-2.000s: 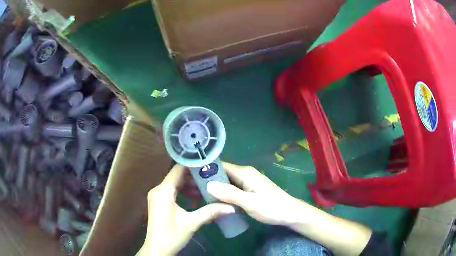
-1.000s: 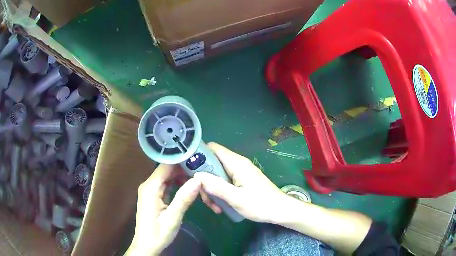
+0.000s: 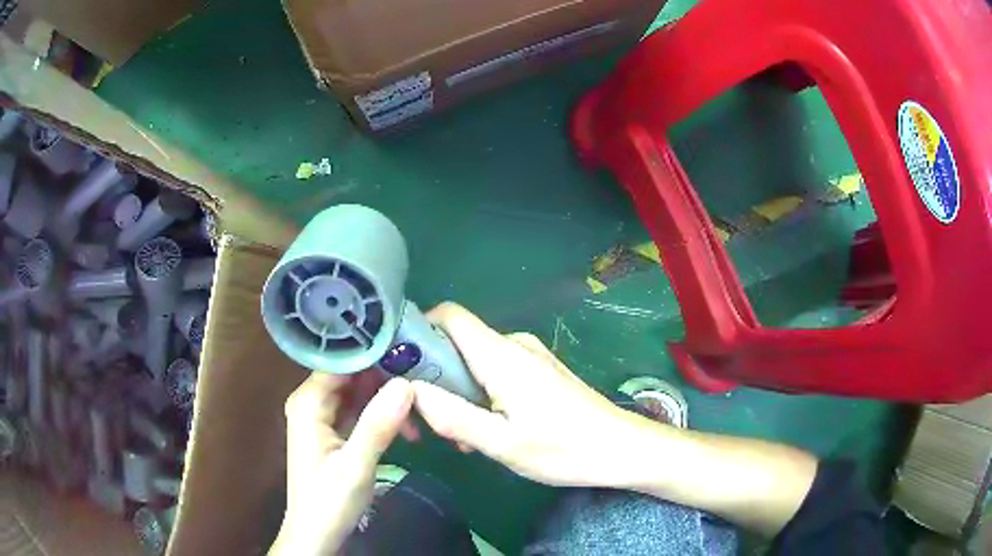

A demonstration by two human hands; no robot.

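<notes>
A grey plastic fan body (image 3: 375, 255) is held above the floor, its open round head tilted to the lower left. Inside the head are thin spokes around a hub and a short dark wire. A dark oval window shows on the handle below the head. My right hand (image 3: 522, 407) is bare and wrapped around the handle. My left hand (image 3: 343, 440) is bare and touches the body just below the head, its thumb tip near the oval window. Some left fingers are hidden behind the body.
A large carton (image 3: 234, 358) on the left holds a heap of grey fan bodies (image 3: 98, 282). A second carton (image 3: 457, 49) with a white label stands at the top. A red stool (image 3: 696, 250) is on the right. The floor (image 3: 479, 217) is green. My knees and shoe show below.
The fan body and both hands have moved left in the view. The head has turned so that more of its outer side wall shows. The surrounding cartons and stool have shifted up and left.
</notes>
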